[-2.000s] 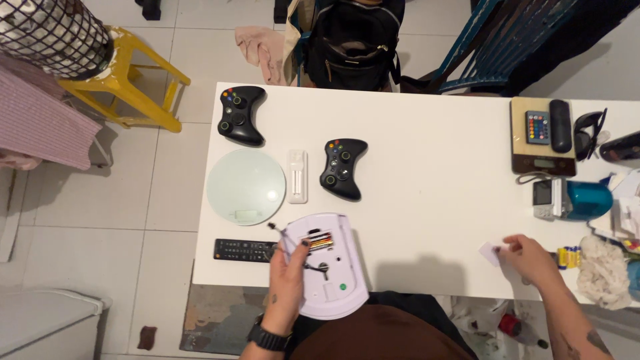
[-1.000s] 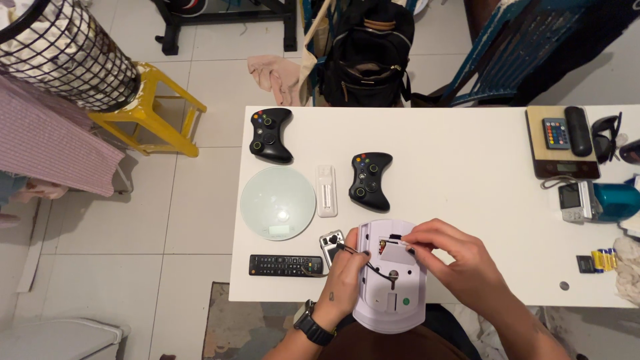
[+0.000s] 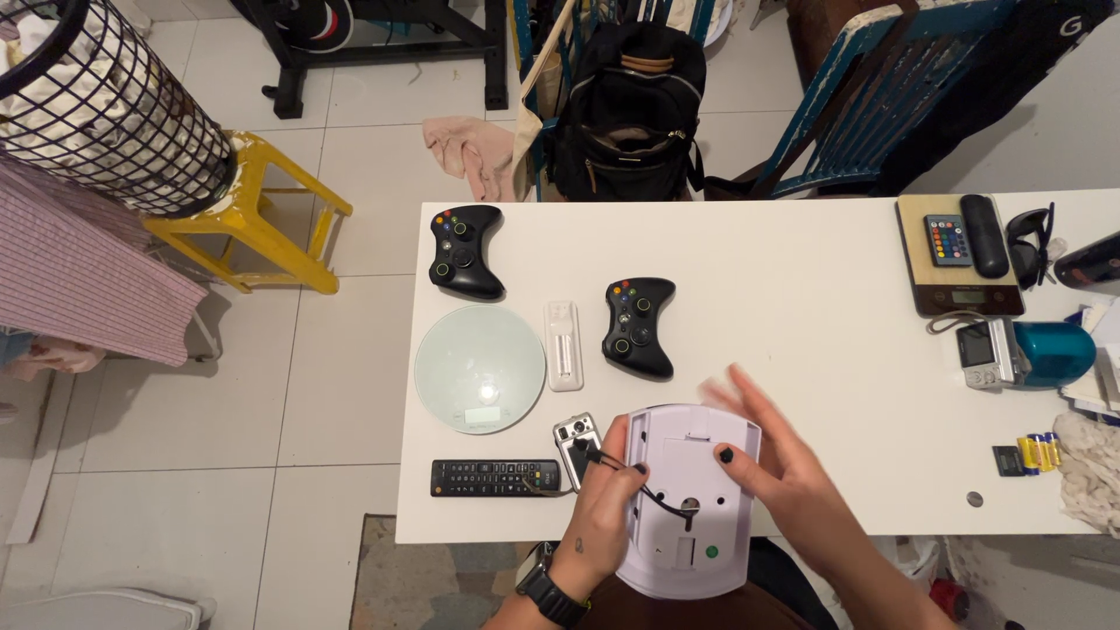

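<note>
A pale lilac plastic device (image 3: pixel 687 560), its back face up, is held over the near edge of the white table. My left hand (image 3: pixel 604 499) grips its left side, with a short black cable across the thumb. My right hand (image 3: pixel 770 446) is at its upper right, thumb on the back face, the other fingers raised and blurred beyond the edge. The upper part of the back looks covered by a flat panel (image 3: pixel 700 459). Just left of the device lies a silver digital camera (image 3: pixel 575 437), partly hidden by my left hand.
Left on the table are a black remote (image 3: pixel 494 478), round glass scale (image 3: pixel 479 367), white remote (image 3: pixel 563 346) and two game controllers (image 3: pixel 466 252) (image 3: pixel 640 328). Right are a kitchen scale (image 3: pixel 962 299), silver camera (image 3: pixel 987 354), batteries (image 3: pixel 1039 453) and a coin (image 3: pixel 975 499).
My right hand came from the table's right side to the device. The battery compartment, uncovered with batteries showing earlier, now appears covered. The view has shifted.
</note>
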